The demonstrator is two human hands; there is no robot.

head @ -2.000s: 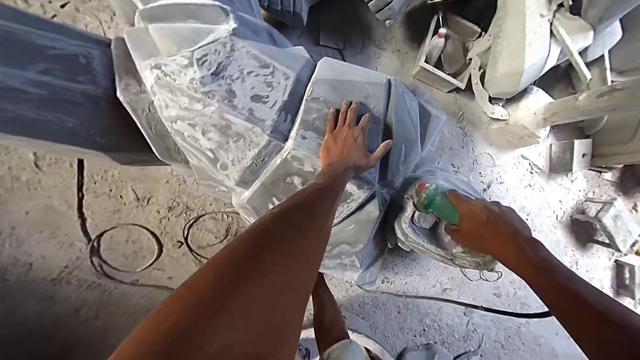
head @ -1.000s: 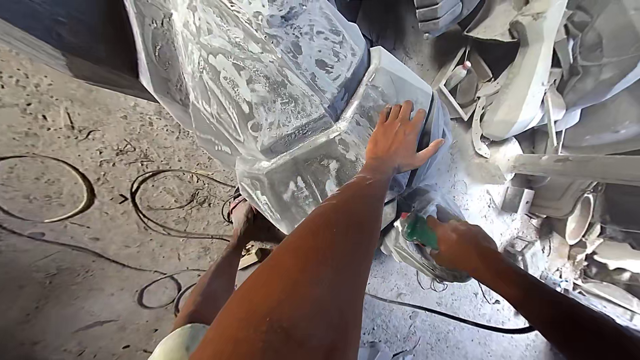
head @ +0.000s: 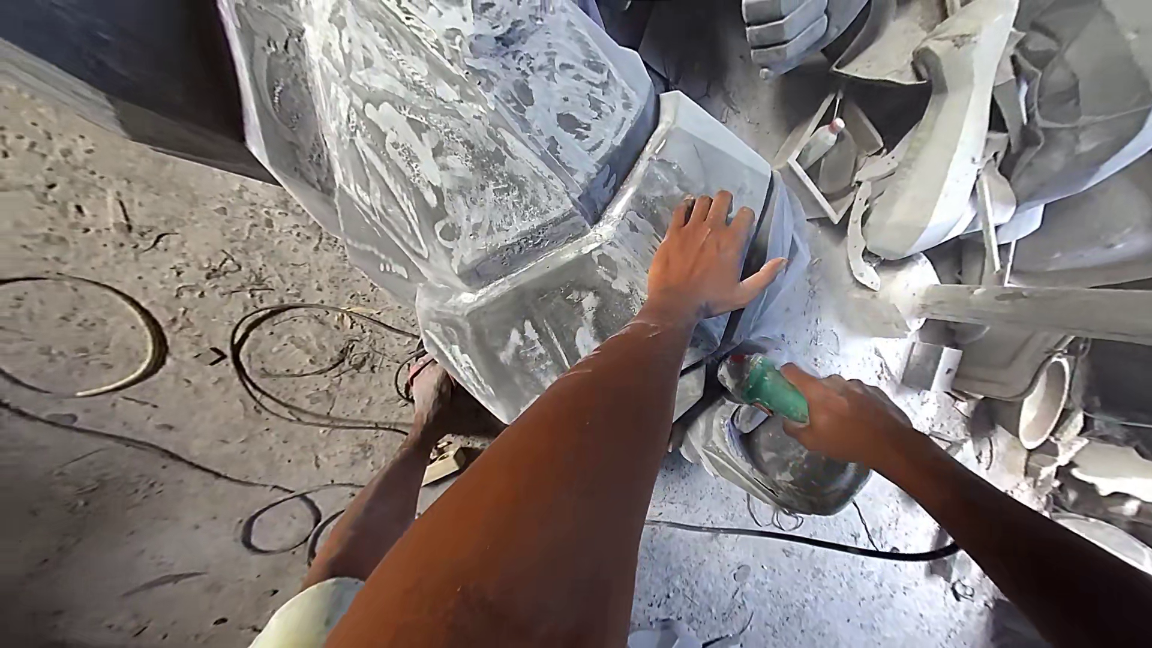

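Note:
My left hand (head: 706,261) lies with spread fingers on a large grey faceted sculpted piece (head: 540,297), near its right edge; it grips nothing. The piece has whitish smeared patches and a deep groove between its blocks. My right hand (head: 841,414) is closed around the green body of a power tool (head: 774,387), which looks like an angle grinder. The tool's head is at the dark gap between the large piece and a smaller rounded grey part (head: 801,459) below it. Its working end is mostly hidden.
Black cable (head: 801,540) crosses the dusty floor, with hose or cable loops (head: 243,360) at left. Beside my bare foot (head: 432,387) lies a small wooden block (head: 445,463). At right are stacked grey moulded parts (head: 936,162), a bar (head: 1035,310) and an open box (head: 810,180) holding a bottle (head: 821,142).
The view has moved closer to the sculpted piece. My left hand stays flat near its right edge, and my right hand keeps holding the green tool by the lower gap.

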